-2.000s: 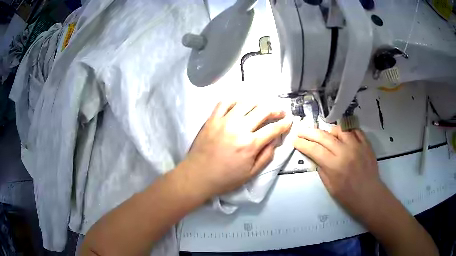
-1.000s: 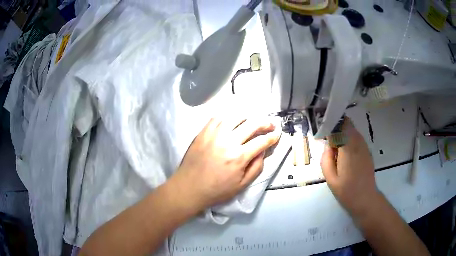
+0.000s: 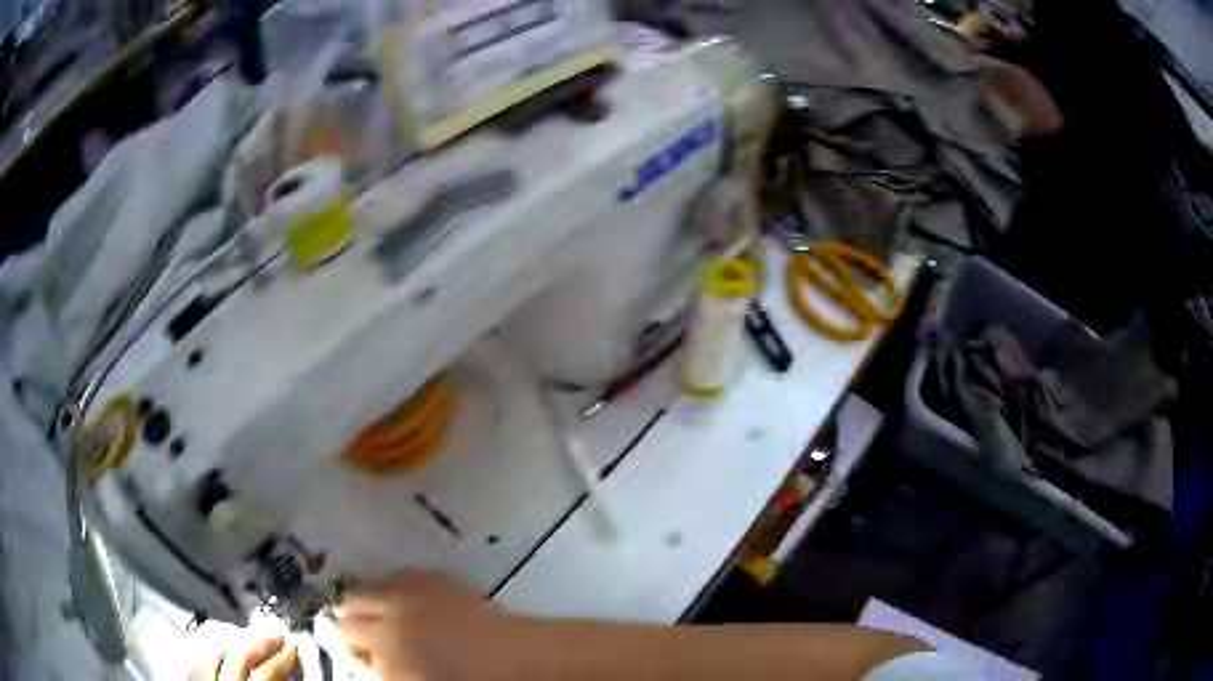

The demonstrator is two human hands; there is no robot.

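Note:
The white lockstitch sewing machine point(image 3: 532, 226) with blue lettering runs diagonally across the blurred view. Its needle area point(image 3: 282, 572) is at the lower left, in bright lamp glow. My left hand point(image 3: 253, 659) is mostly cut off by the bottom edge; only some fingers show in the glare. My right hand point(image 3: 412, 625) is beside the needle area, its fingertips hidden or blurred. I cannot tell whether either hand grips anything. Pale cloth point(image 3: 93, 253) shows at the left; any cloth under the needle is lost in the glare.
An orange-yellow roll point(image 3: 403, 428) lies under the machine arm. A thread cone point(image 3: 716, 330), small black snips point(image 3: 768, 338) and orange-handled shears point(image 3: 845, 290) are on the table's right end. A grey crate point(image 3: 1024, 466) holds brown-grey cloth. Another person's arm point(image 3: 1022, 100) shows at the upper right.
The view has swung right, bringing in the table end and crate and moving the needle area to the lower left. My left hand is now mostly out of frame; my right hand remains near the needle.

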